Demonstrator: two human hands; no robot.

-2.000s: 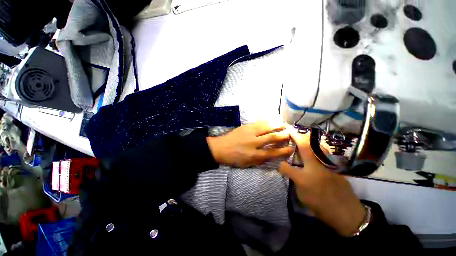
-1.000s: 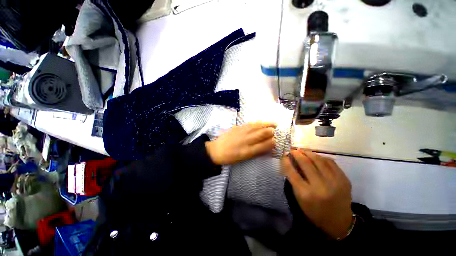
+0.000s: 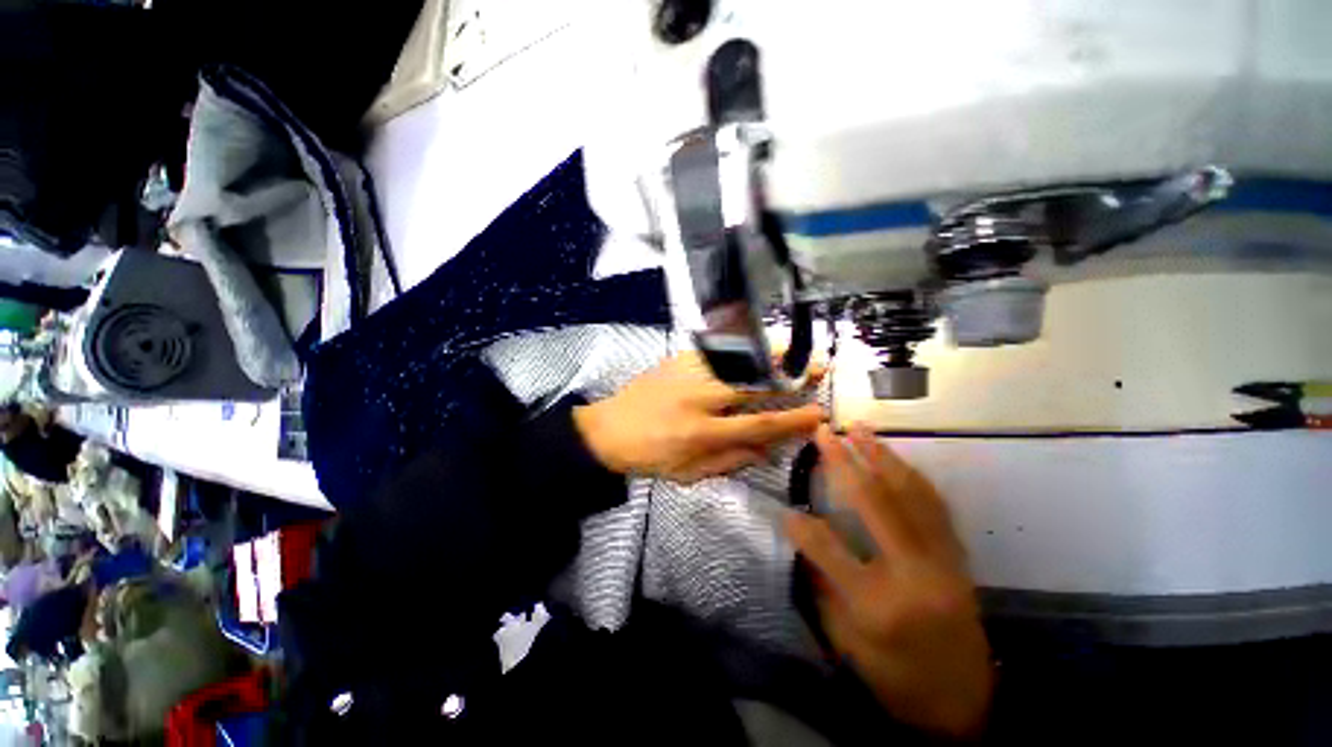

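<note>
The grey garment panel (image 3: 716, 540) lies on the table below the machine head, its right edge near the needle area. The navy garment panel (image 3: 438, 329) lies to its left, partly under my left sleeve. My left hand (image 3: 698, 426) lies palm down on the grey panel, fingertips by the needle area. My right hand (image 3: 898, 584) is blurred at the panel's right edge, its thumb apart from the forefinger and a dark edge between them. Whether either hand grips cloth is unclear. The take-up lever guard (image 3: 716, 241) hides the needle and presser foot.
The white sewing machine head (image 3: 1008, 102) spans the upper right, with the tension assembly (image 3: 993, 277) on its face. Thread snips (image 3: 1285, 404) lie at the right edge. A grey motor housing (image 3: 183, 329) and folded grey pieces (image 3: 249, 219) are at left. A red crate (image 3: 219, 711) stands lower left.
The view has shifted, so the machine head appears further left. My right thumb and forefinger have spread apart at the cloth edge. My left hand stays on the grey panel, its fingertips closer to the right hand.
</note>
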